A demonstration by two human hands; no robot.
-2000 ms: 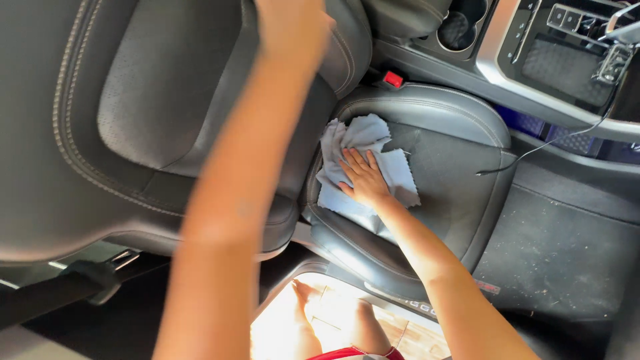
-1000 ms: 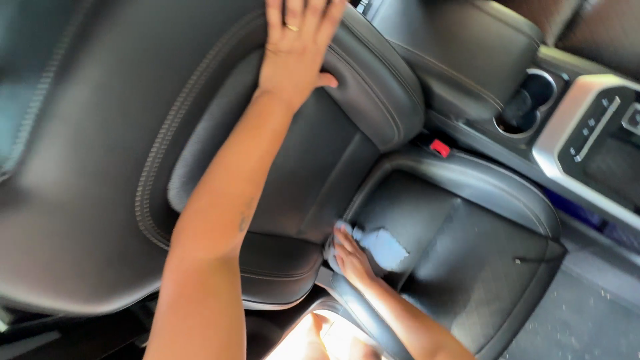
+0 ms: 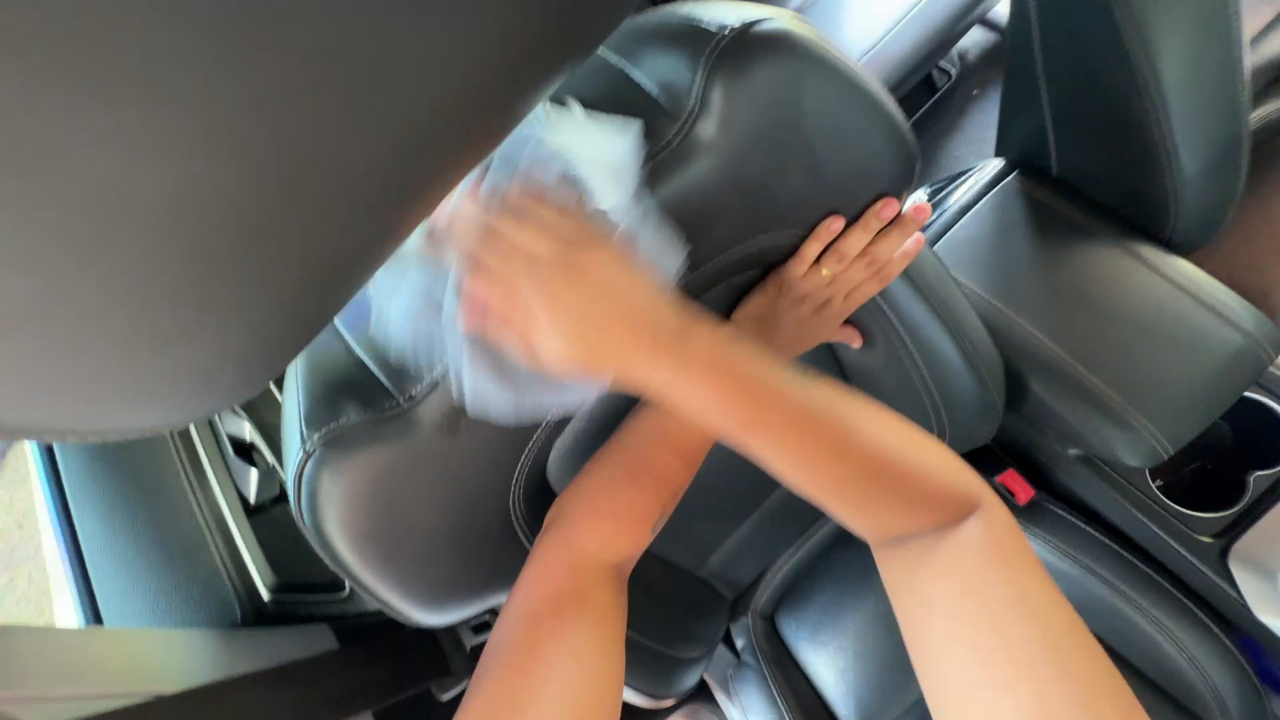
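Observation:
A crumpled light blue-grey cloth [image 3: 610, 160] lies against the upper part of a black leather car seat backrest [image 3: 400, 500]. My right hand [image 3: 560, 280], blurred, holds the cloth against the leather, with parts of it spreading out above and below the fingers. My right forearm crosses over my left one. My left hand [image 3: 830, 270], with a ring on one finger, rests with fingers spread on the side of the backrest nearer the console and holds nothing. The right fingertips are too blurred to make out clearly.
A dark headrest [image 3: 200, 180] fills the upper left, close to the camera. At the right are the padded centre armrest [image 3: 1090, 300], a cup holder [image 3: 1205, 465] and a red seat belt buckle [image 3: 1016, 486]. The seat cushion [image 3: 850, 610] is below.
My right hand and the cloth have moved from the seat cushion up to the top of the backrest, crossing over my left arm. The view has shifted towards the backrest.

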